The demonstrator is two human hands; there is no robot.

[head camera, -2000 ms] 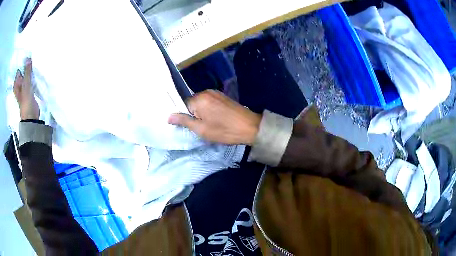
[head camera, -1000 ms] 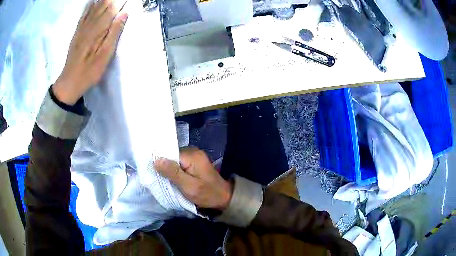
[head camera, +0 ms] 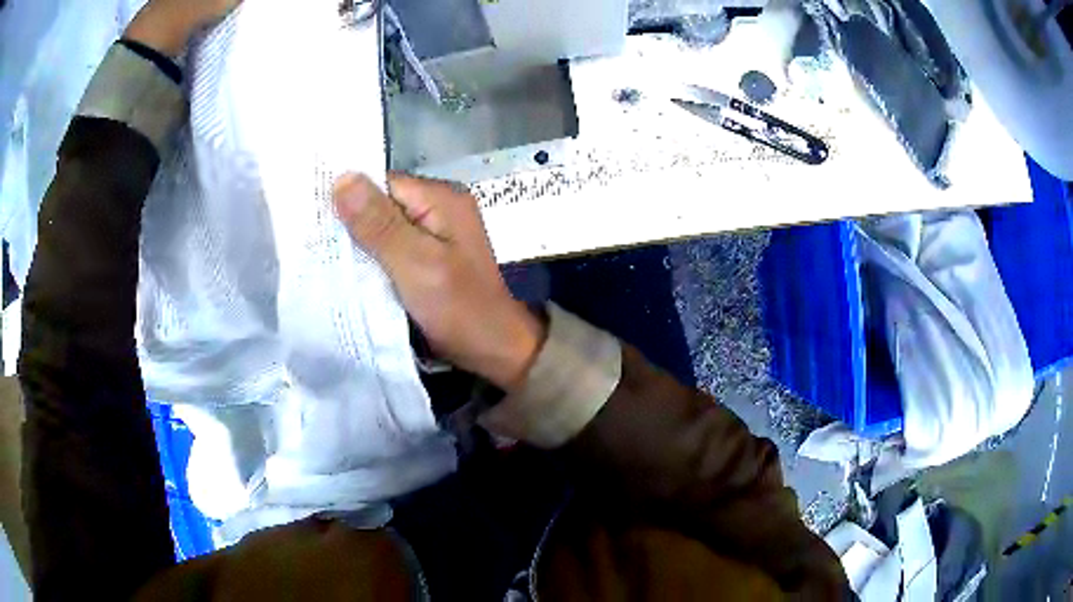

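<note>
A white knit garment piece (head camera: 294, 271) hangs from the table's front edge toward my lap, with finely striped ribbing along it. My right hand (head camera: 441, 259) grips its right edge, thumb on top and fingers beneath. My left hand (head camera: 177, 18) is at the top left, mostly cut off by the picture's edge; its fingers are not visible. The small metal needle area (head camera: 359, 12) of the machine shows at the top edge, beside the cloth's upper end.
Black and silver thread snips (head camera: 753, 124) lie on the white table (head camera: 635, 218). A dark grey crumpled item (head camera: 900, 94) lies to their right. A blue crate (head camera: 812, 318) with pale cloth (head camera: 959, 341) over it stands below right. Another blue crate (head camera: 177, 470) shows at lower left.
My right hand and the cloth edge have moved up toward the machine. My left hand has moved up, mostly out of the picture. The table came into fuller view after the first frame.
</note>
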